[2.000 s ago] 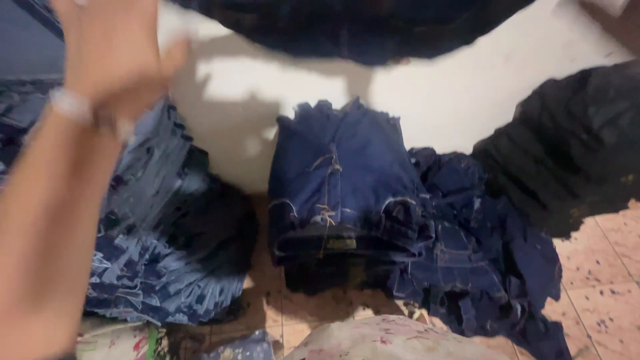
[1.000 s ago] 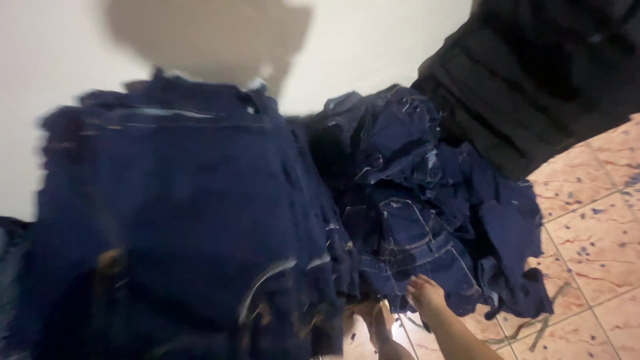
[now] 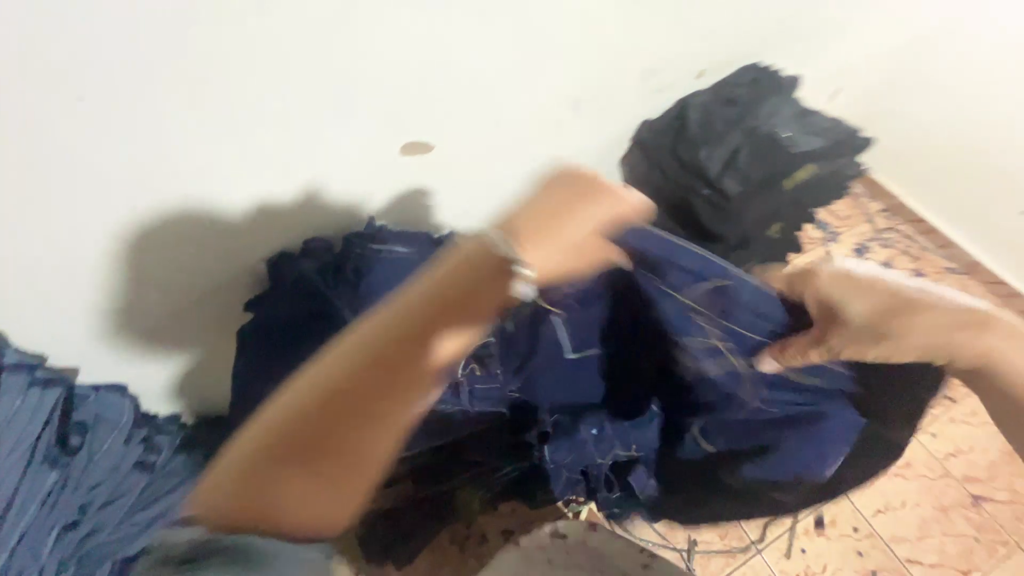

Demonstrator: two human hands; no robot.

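Observation:
My left hand [image 3: 588, 228], blurred and with a bracelet at the wrist, grips the upper edge of a dark blue denim garment [image 3: 704, 320] with light stitching. Its far edge is pinched between thumb and fingers of my right hand [image 3: 808, 312]. The garment is stretched between both hands. Behind my left forearm, a stack of dark blue denim garments [image 3: 400, 260] rests against the white wall. More dark denim with pale seams [image 3: 600, 448] lies below the held piece, partly in shadow.
A pile of lighter blue folded denim [image 3: 72, 456] stands at the lower left. Black garments [image 3: 744, 160] are heaped by the wall at the upper right. Tiled floor [image 3: 944, 480] with scraps and loose threads shows on the right. Pale cloth [image 3: 568, 552] covers the bottom edge.
Both hands now hold a denim garment; a second ago the visible fingers were at the loose denim heap. The view has shifted considerably.

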